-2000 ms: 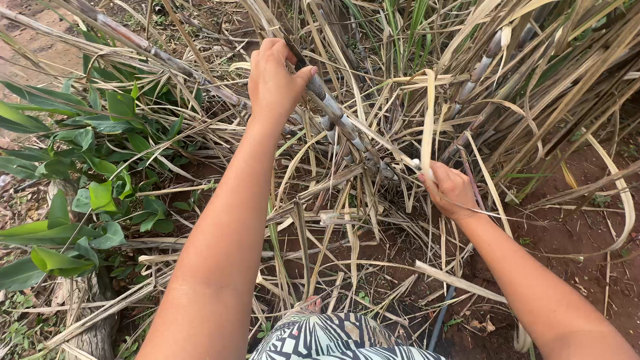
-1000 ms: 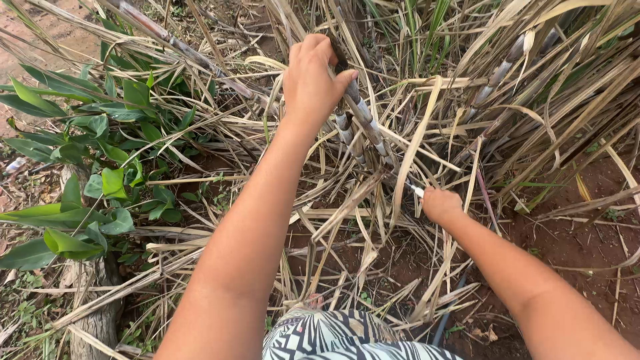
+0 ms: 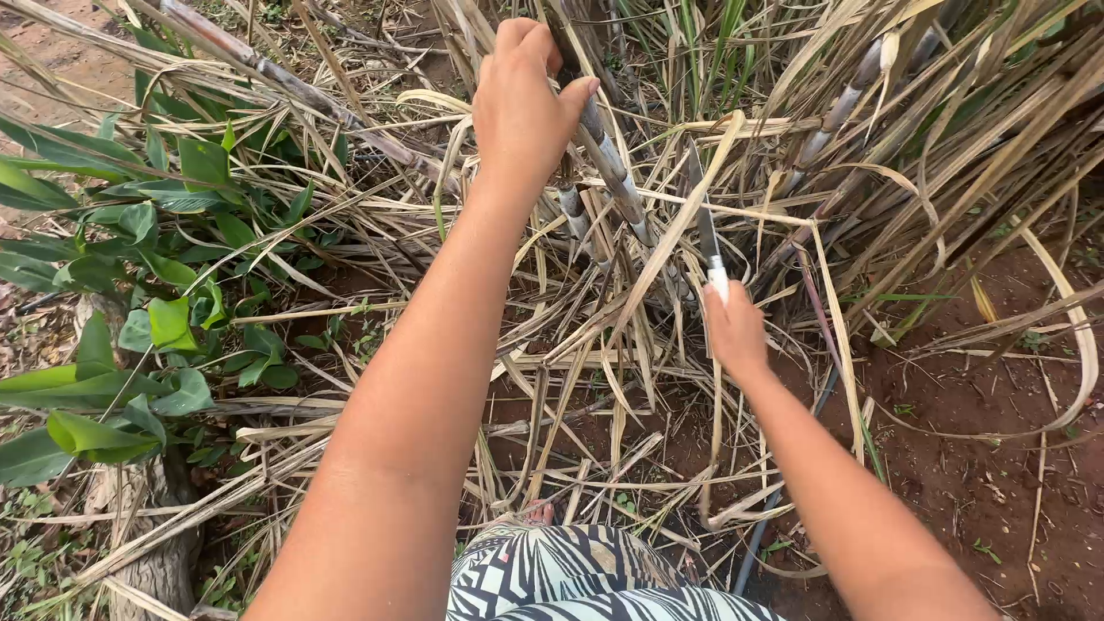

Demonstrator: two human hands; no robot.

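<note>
My left hand is closed around the upper part of a sugarcane stalk at the top centre. The stalk leans down to the right into dry leaves, with another cane stalk close beside it. To the right, my right hand grips the white handle of a knife. Its blade points up and away from me, right of the held stalk, and a dry cane leaf crosses in front of part of it.
More cane stands at the upper right, and a long stalk slants across the upper left. Green broad-leaved plants and a log lie left. A dark hose runs over red soil near my bare foot.
The knife in my right hand has swung to point up and away, and its blade now shows clearly. My left hand still holds the cane.
</note>
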